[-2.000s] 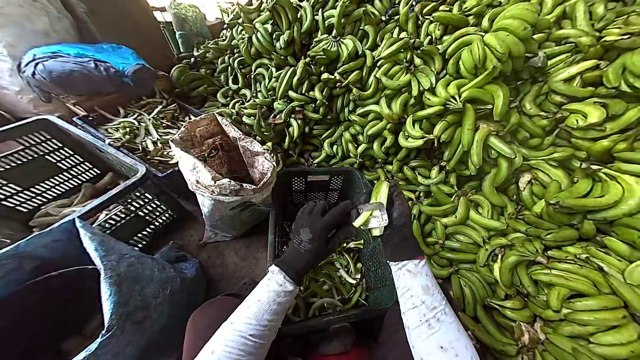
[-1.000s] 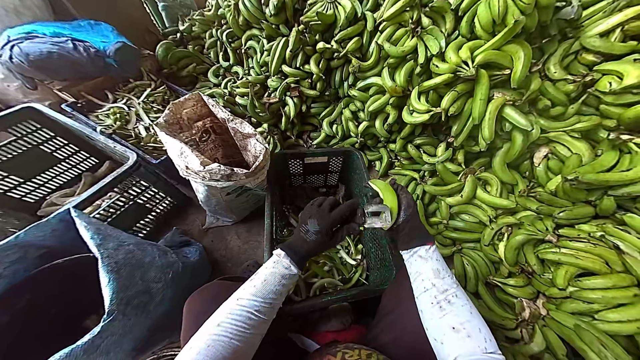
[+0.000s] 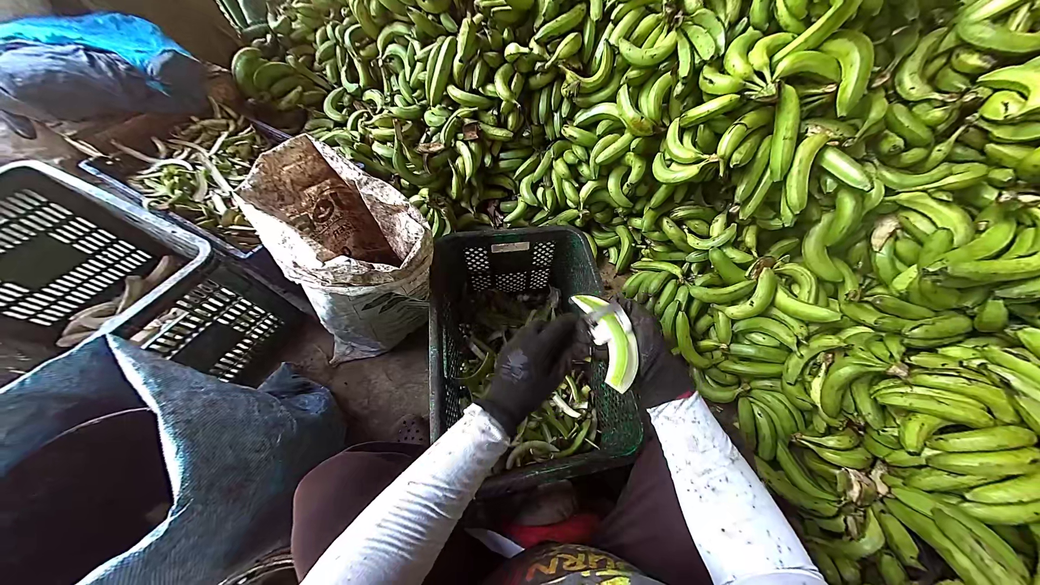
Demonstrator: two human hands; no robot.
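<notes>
Both my hands wear dark gloves below white sleeves. My left hand (image 3: 532, 366) is over the black plastic crate (image 3: 439, 349), its curled fingers close to a partly peeled green banana (image 3: 619, 349). My right hand (image 3: 654, 357) closes around the banana's right side, at the crate's right rim. Pale flesh shows beside strips of green skin. A small metal blade or peeler (image 3: 600, 315) crosses the upper part of the banana; which hand grips it is hidden by the fingers. Cut green peels (image 3: 569, 406) lie in the crate beneath my hands.
A heap of green bananas (image 3: 780, 268) rises ahead and at right. Left of the crate stands an open woven sack (image 3: 366, 301). Farther left are a slatted crate (image 3: 203, 252), a peel pile (image 3: 203, 171), blue sacking (image 3: 236, 447) and a blue-covered bundle (image 3: 89, 69).
The banana between my hands has tilted, its lower end now pointing down to the right with pale flesh exposed. Both hands stay over the crate's right side.
</notes>
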